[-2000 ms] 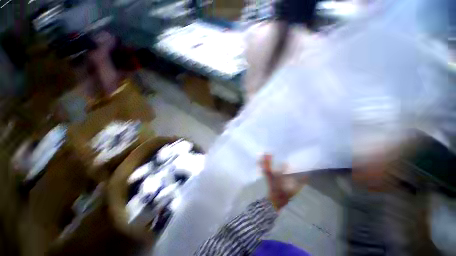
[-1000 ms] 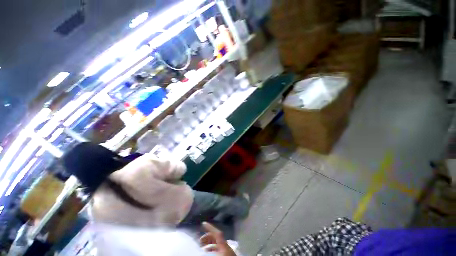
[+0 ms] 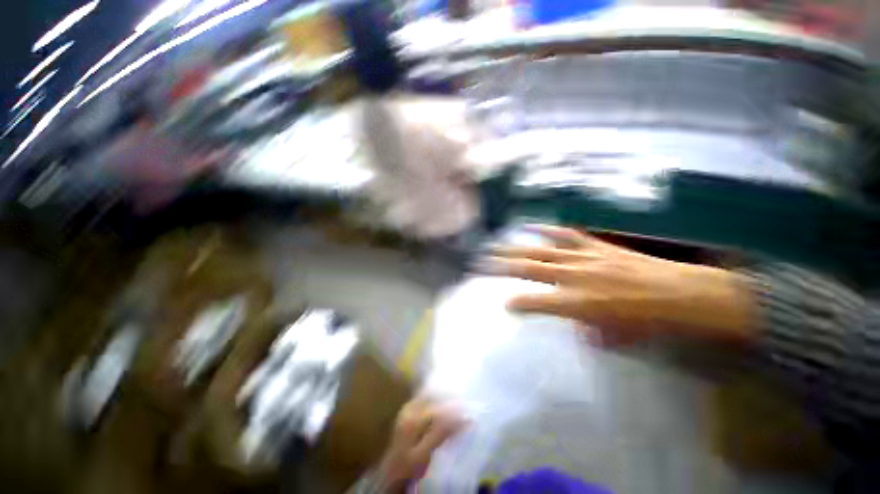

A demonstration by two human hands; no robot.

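A translucent whitish plastic sheet or bag (image 3: 511,352) hangs in front of me, blurred, above my purple clothing. My left hand (image 3: 422,434) is small and blurred at its lower left edge, with curled fingers that appear to pinch it. My right hand (image 3: 618,289) reaches in from the right across the plastic's upper right part. Its fingers are straight, spread and pointing left; its thumb is not clear. Whether the right palm touches the plastic is hard to tell.
Open brown cartons with white-and-black pieces (image 3: 299,376) stand at left. A person in a pale top (image 3: 429,174) is at the green bench (image 3: 733,207) ahead. White items lie in a row on the bench. Grey floor with a yellow line (image 3: 415,343) shows between.
The view has swung left from the bench end and carton back towards the left cartons. My right hand has come into view, and the plastic now hangs centrally between both hands.
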